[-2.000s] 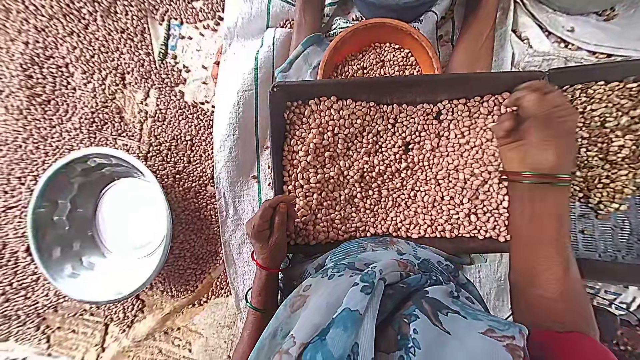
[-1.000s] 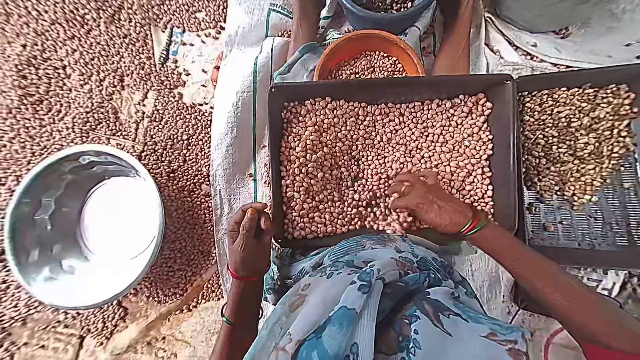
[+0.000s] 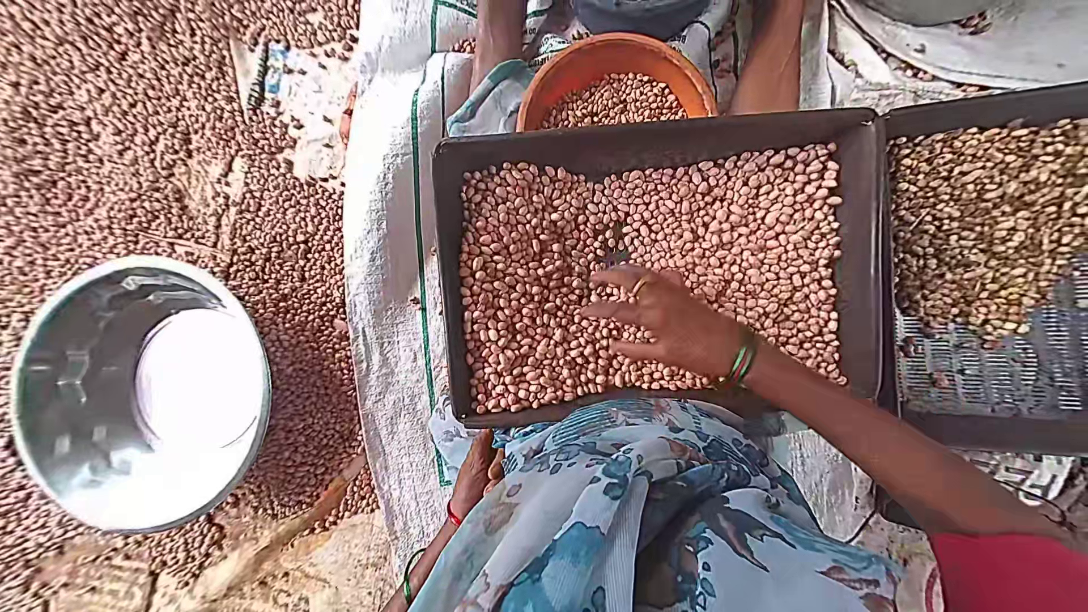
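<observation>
A dark rectangular tray (image 3: 860, 255) rests across my lap, spread with pinkish-brown nuts or beans (image 3: 731, 221). My right hand (image 3: 671, 323), with a ring and bangles, lies over them near the middle, palm down and fingers spread. A small gap in the layer shows the tray's bottom just above my fingertips. My left hand (image 3: 480, 467) is below the tray's near left corner, beside the patterned cloth; its fingers are partly hidden, and I cannot tell if they hold anything. Behind the tray's far edge stands an orange bowl (image 3: 544, 81) of the same kind of pieces.
A shiny metal basin (image 3: 38, 340) stands at left on a wide spread of pieces (image 3: 110, 144). White woven sacking (image 3: 378, 280) lies under me. At right, a second slotted tray (image 3: 977, 433) holds yellowish-brown pieces. Bare lower legs flank the orange bowl, with a dark blue container beyond.
My right hand has moved from the tray's right side to its middle, and its fingers have spread. My left hand has left the tray's left edge and gone below the near corner.
</observation>
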